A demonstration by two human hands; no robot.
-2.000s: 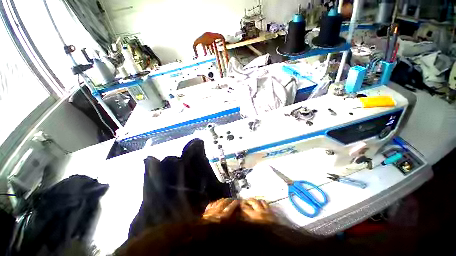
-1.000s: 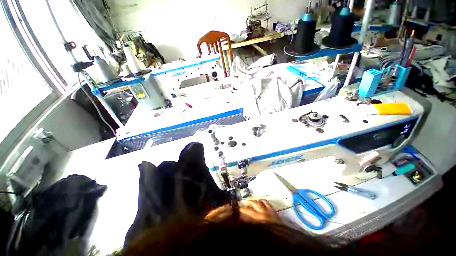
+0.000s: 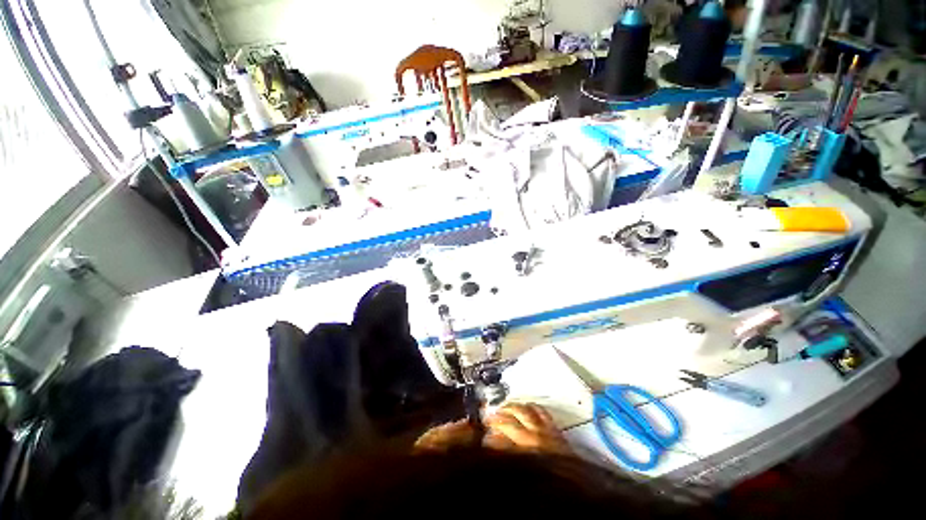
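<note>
A black fabric piece (image 3: pixel 340 391) lies on the white machine bed, left of the needle area. The presser foot and needle area (image 3: pixel 482 386) stands at its right edge. My left hand (image 3: pixel 447 437) rests on the cloth just left of the foot, mostly hidden by a dark blurred shape at the bottom. My right hand (image 3: pixel 526 427) is just right of the foot, fingers bent, its lower part hidden. Whether the fingers grip the cloth cannot be seen. The white sewing machine head (image 3: pixel 579 279) runs to the right.
Blue-handled shears (image 3: pixel 635 425) and small snips (image 3: pixel 726 387) lie right of my right hand. A second black pile (image 3: pixel 112 427) is at far left. An orange-yellow item (image 3: pixel 810 219) and a light blue holder (image 3: pixel 764 163) are on the machine. Black thread cones (image 3: pixel 630 59) stand behind.
Since the oldest frame, the hands have drawn closer around the presser foot. The view has shifted slightly, and the cloth appears a little farther left.
</note>
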